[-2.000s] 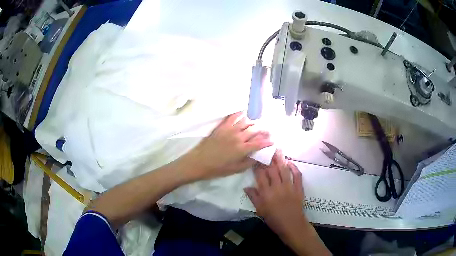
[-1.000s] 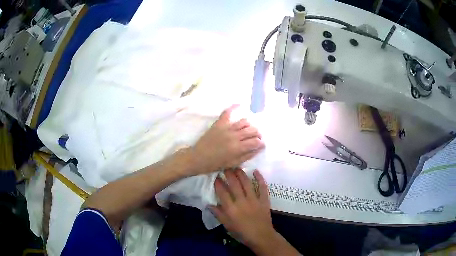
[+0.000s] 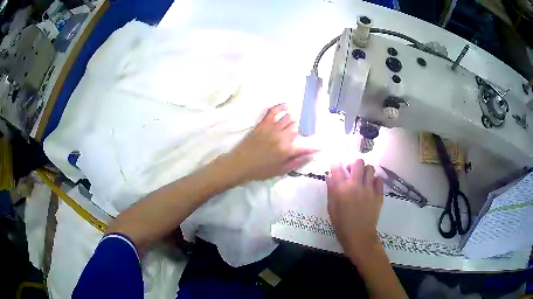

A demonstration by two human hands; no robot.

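Note:
White fabric garment panels (image 3: 169, 111) spread over the table's left half, and one part hangs over the front edge. My left hand (image 3: 272, 146) lies on the fabric's right side, fingers towards the needle area. My right hand (image 3: 355, 195) is just in front of the presser foot area, fingertips in the glare. The glare hides whether its fingertips hold any cloth. The sewing machine (image 3: 421, 87) stands at right, its needle area (image 3: 366, 143) overexposed. The machine lamp (image 3: 311, 105) hangs left of the needle, above my left fingers.
Thread snips (image 3: 404, 187) lie right of my right hand. Black shears (image 3: 454, 204) lie further right, over a tan paper ticket (image 3: 429, 149). A work sheet (image 3: 502, 216) is propped at far right. A printed scale (image 3: 409, 242) runs along the front edge. A yellow-edged cart (image 3: 73, 201) is at left.
My right hand has moved from the fabric at the front edge, right and forward to the needle area. My left hand has shifted slightly forward. The fabric's front part has spread and hangs lower.

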